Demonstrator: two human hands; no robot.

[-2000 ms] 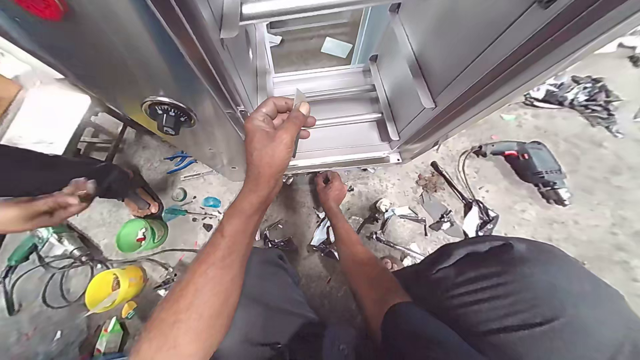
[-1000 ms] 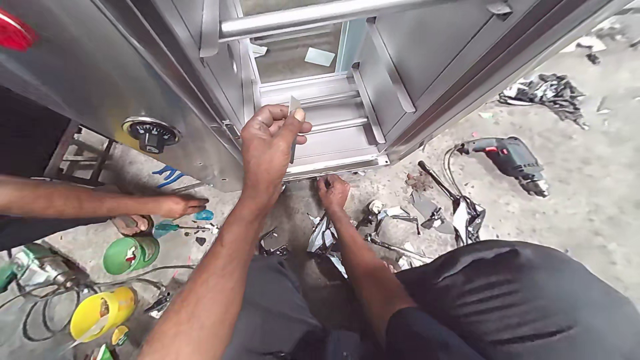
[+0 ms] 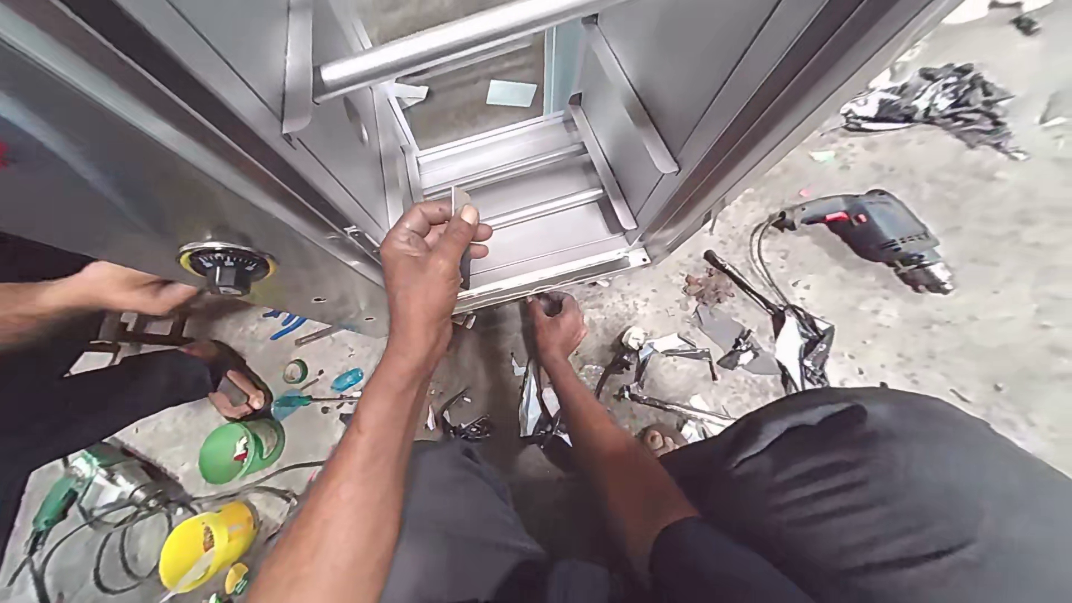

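My left hand (image 3: 431, 268) is raised in front of the lower opening of a stainless steel cabinet (image 3: 553, 272), pinching a small thin flat metal piece (image 3: 459, 199) between thumb and fingers. Below the cabinet's bottom front edge, my right hand (image 3: 557, 325) is curled with its fingertips up against the underside. Whether it holds anything there cannot be told. Inside the cabinet are metal rails and a round bar (image 3: 461, 46). A black dial knob (image 3: 226, 266) sits on the steel panel to the left.
A co-worker's hand (image 3: 138, 289) is beside the dial, with a foot below. On the floor lie a power drill (image 3: 879, 230), crumpled black-and-white film (image 3: 938, 105), a screwdriver (image 3: 293, 402), a green container (image 3: 230, 452), a yellow container (image 3: 201, 548), a green power tool (image 3: 105, 486) and cables.
The co-worker's hand, over the floor near the blue item one second ago, is now up beside the dial. My two hands keep nearly the same places at the cabinet.
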